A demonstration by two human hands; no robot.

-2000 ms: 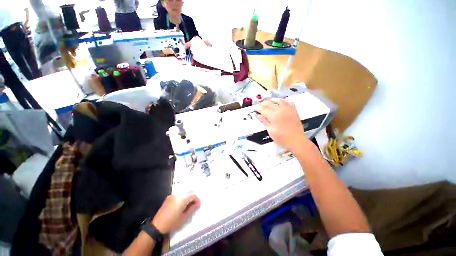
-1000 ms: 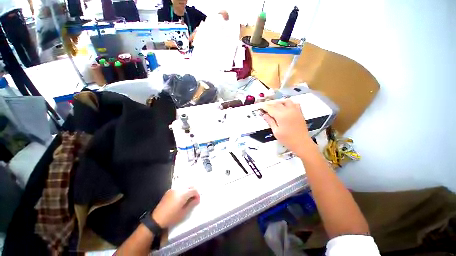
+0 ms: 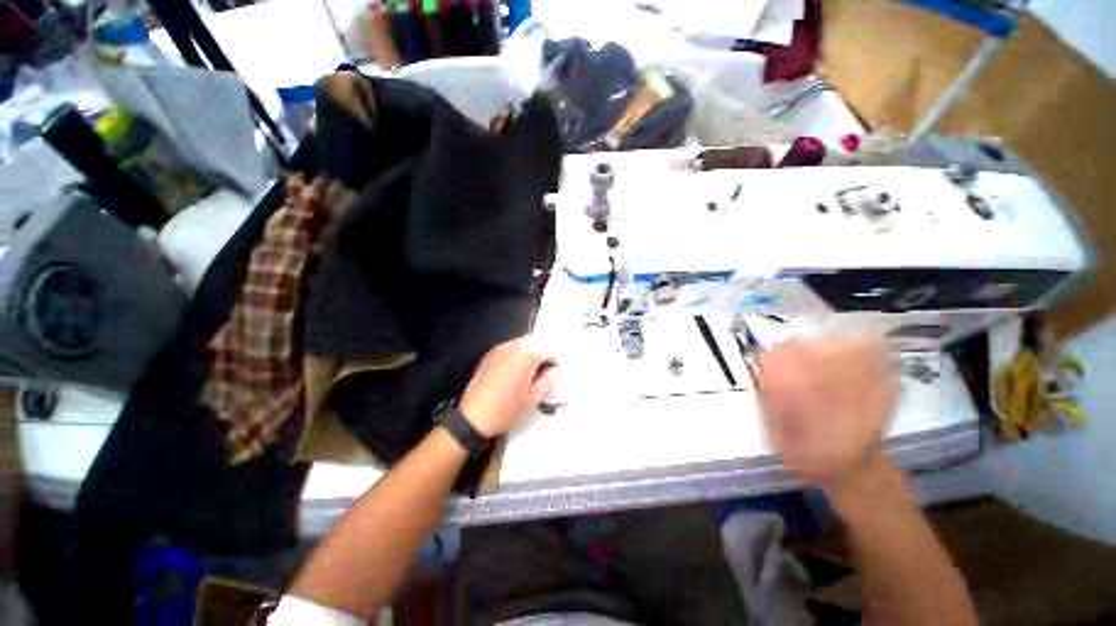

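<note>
The white sewing machine (image 3: 734,220) lies across the table with its needle area at its left end. My right hand (image 3: 832,397) is blurred in front of the machine, over the right part of the bed; its fingers and anything in them cannot be made out. The snips (image 3: 750,349) are partly hidden beside it, and a thin black strip (image 3: 712,350) lies left of them. My left hand (image 3: 517,382) rests at the bed's left, fingers curled, a small dark spot under the fingertips. The black garment (image 3: 453,220) with plaid cloth (image 3: 272,306) and tan facing (image 3: 337,397) lies left of the machine.
A tape measure strip (image 3: 636,495) runs along the table's front edge. Bagged dark items (image 3: 600,98) and small spools (image 3: 802,152) are behind the machine. A yellow bundle (image 3: 1026,389) hangs at the right. Another grey machine part (image 3: 80,300) stands at far left.
The view has turned downward and left. My right hand has left the machine's top and come down in front of it, over the bed. My left hand stays near the bed's left side.
</note>
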